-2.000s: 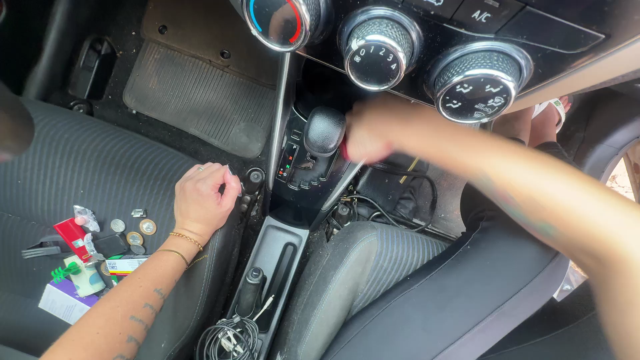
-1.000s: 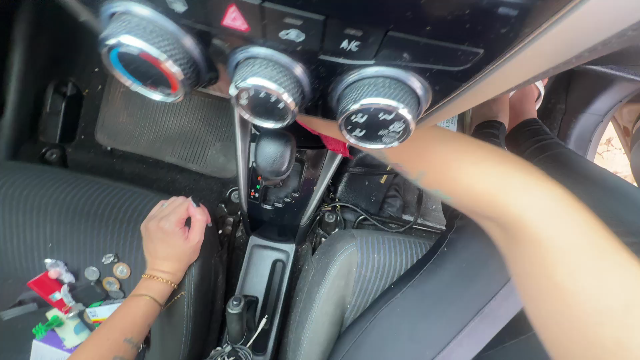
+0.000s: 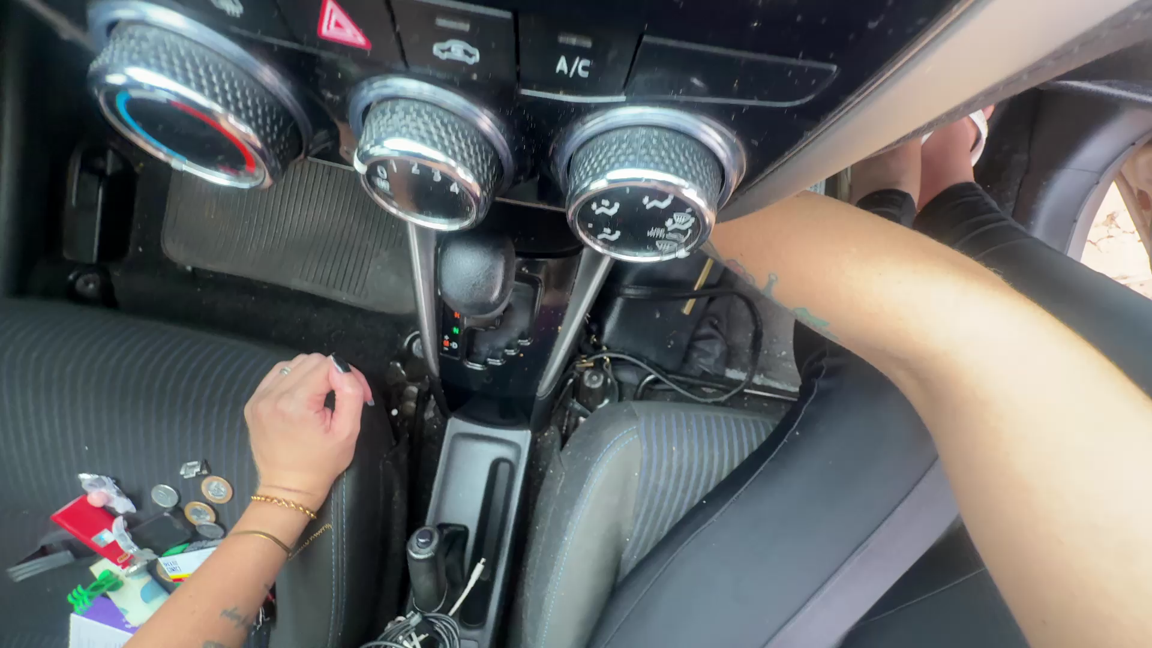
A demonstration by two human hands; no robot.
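Observation:
My left hand (image 3: 306, 418) rests on the side bolster of the patterned seat, fingers curled into a loose fist; nothing shows in it. Below it, on the seat, lie coins (image 3: 216, 489), a red packet (image 3: 88, 525), crumpled foil (image 3: 106, 491), a green plastic item (image 3: 94, 589) and a purple-and-white box (image 3: 101, 625). My right forearm (image 3: 810, 270) reaches in from the right and passes behind the dashboard's airflow knob (image 3: 643, 184). The dashboard hides my right hand and whatever it touches. The gear selector (image 3: 477, 274) stands left of that arm.
Three climate knobs, one the fan knob (image 3: 427, 157), overhang the console. Behind the selector, the handbrake lever (image 3: 427, 569) lies beside a coiled cable (image 3: 418, 630). A black cable (image 3: 751, 337) loops in the right footwell. My legs (image 3: 765, 513) extend at right.
My right hand, beside the gear selector two seconds ago, has gone out of sight behind the dashboard. The red thing near it is hidden now. The view has moved closer to the knobs.

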